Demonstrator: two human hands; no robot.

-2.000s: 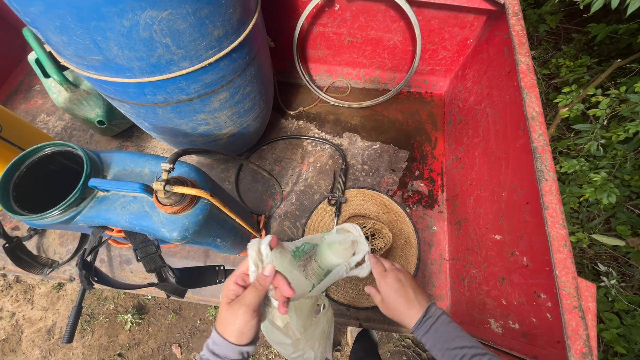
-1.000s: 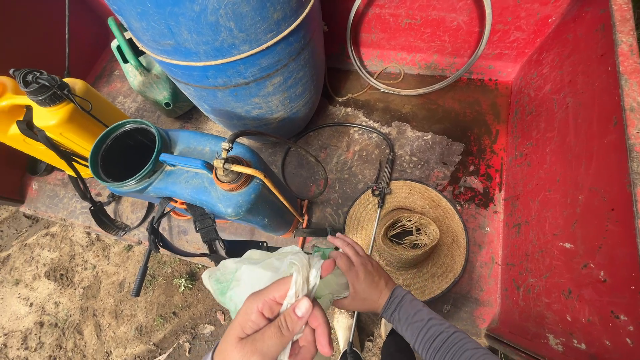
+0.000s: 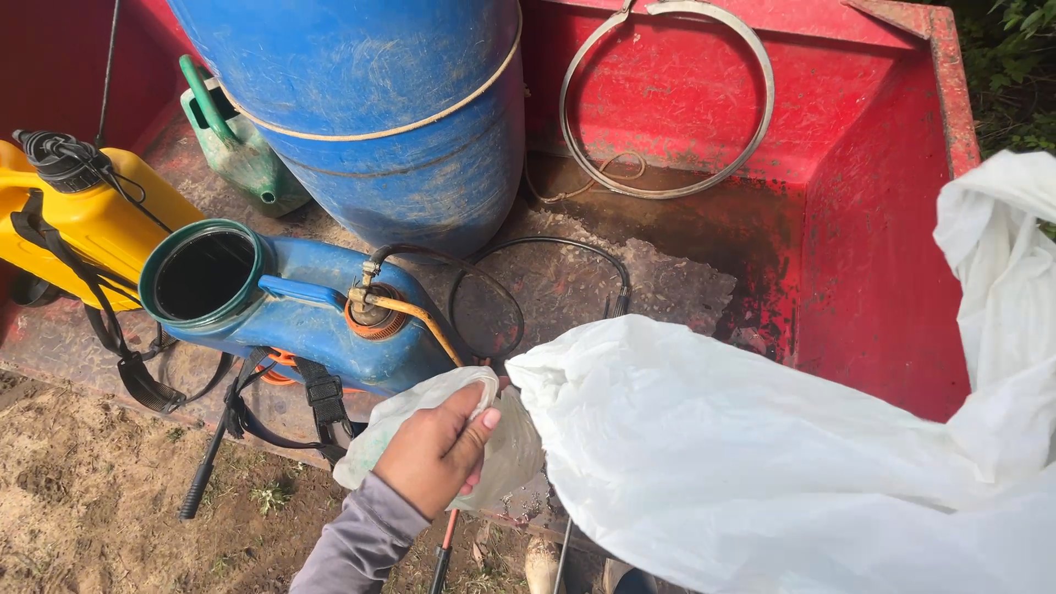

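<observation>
My left hand (image 3: pixel 441 450) pinches the gathered rim of a thin, pale plastic bag (image 3: pixel 507 454), just below the blue backpack sprayer (image 3: pixel 330 280). A large white plastic sheet or bag (image 3: pixel 701 445) spreads across the lower right, close to that hand. My right hand does not show; the white plastic may hide it. The sprayer lies on its side strap-side down, its wide filler opening (image 3: pixel 205 276) uncapped with dark liquid inside. From its brass fitting, a black hose (image 3: pixel 569 239) loops over the bed floor.
A blue drum (image 3: pixel 388 107) stands behind the sprayer, beside a green watering can (image 3: pixel 239 157). On the left is a yellow backpack sprayer (image 3: pixel 107 214). A metal ring (image 3: pixel 763 107) leans against the red metal wall (image 3: pixel 874 223). Black straps (image 3: pixel 326 396) hang over the bed edge.
The large white plastic has come into view at the right, covering where the straw hat showed. My right hand, earlier beside the small bag, is out of sight. My left hand still grips the bag.
</observation>
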